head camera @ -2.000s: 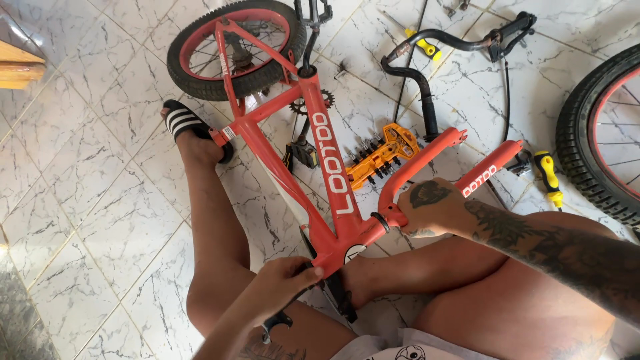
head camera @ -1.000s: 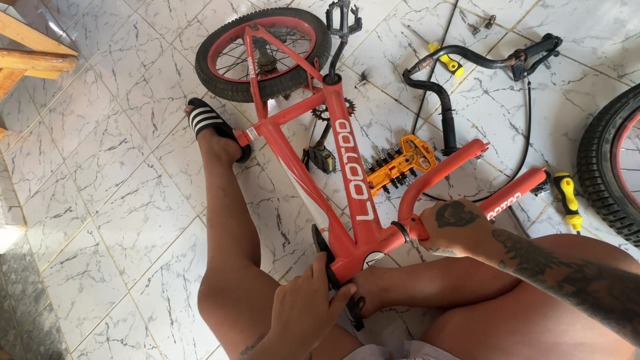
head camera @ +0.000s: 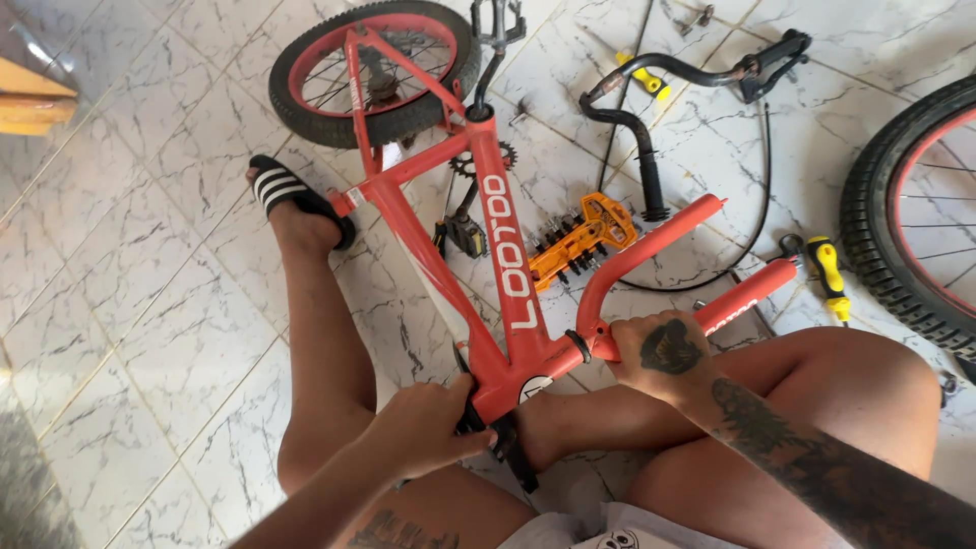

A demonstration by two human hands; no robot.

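A red bicycle frame [head camera: 503, 252] lies across the tiled floor between the legs, its rear wheel [head camera: 374, 72] at the top. My right hand [head camera: 656, 354] is closed around the crown of the red fork [head camera: 648, 244], just beside the black ring [head camera: 578, 346] at the head tube. My left hand [head camera: 431, 427] is at the other end of the head tube, fingers and thumb on a black part [head camera: 473, 419] there; its exact grip is partly hidden. A black crank with a pedal [head camera: 463, 232] shows behind the frame.
An orange tool holder with bits [head camera: 579, 240] lies beside the fork. Black handlebars [head camera: 648, 130] with a cable, a yellow screwdriver [head camera: 648, 76] and another yellow-handled screwdriver [head camera: 827, 278] are on the floor. A second wheel [head camera: 915, 213] is at the right, a wooden piece [head camera: 34, 99] at the upper left.
The fork has turned a little relative to the frame, with my right hand still on it. My left hand stays by the head tube's lower end, its fingers slightly shifted.
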